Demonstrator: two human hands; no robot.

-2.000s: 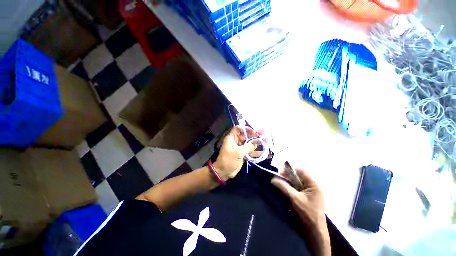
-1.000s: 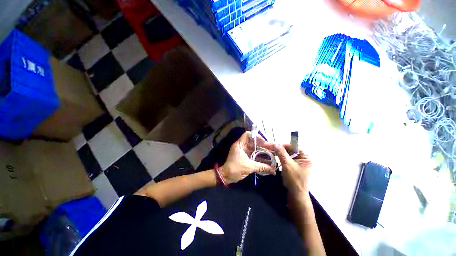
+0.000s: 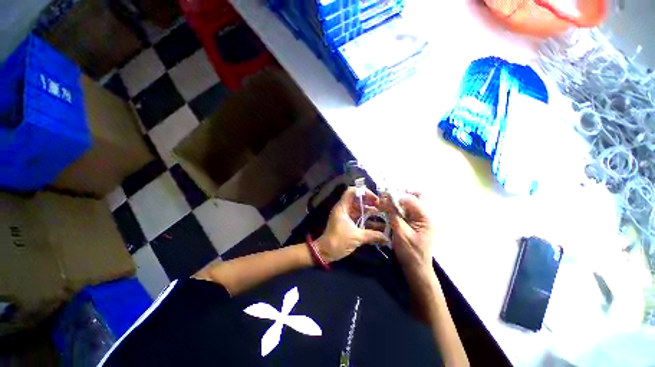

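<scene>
A white charging cable (image 3: 364,219), wound in a small coil, is held over the lap at the table's edge. My left hand (image 3: 343,228) grips the coil between thumb and fingers, with a pale plug end standing up near its fingertips. My right hand (image 3: 411,228) is at the coil's right side, its fingers closed on the cable. The two hands nearly touch. The dark strip seen earlier in the right hand is hard to make out now. Fine detail between the fingers is blurred.
Fanned blue-and-white box blanks (image 3: 480,107) lie on the white table (image 3: 402,154). Filled boxes (image 3: 377,61) are stacked at its far left edge. A cable pile (image 3: 614,122), black smartphone (image 3: 532,283) and orange basket (image 3: 546,13) are rightward. Blue crate (image 3: 50,115) and cartons (image 3: 68,265) stand on the floor.
My right hand has come in from the right to the coil in my left hand. The loose cable stretch between the hands has been drawn in. The dark strip no longer stands out clearly.
</scene>
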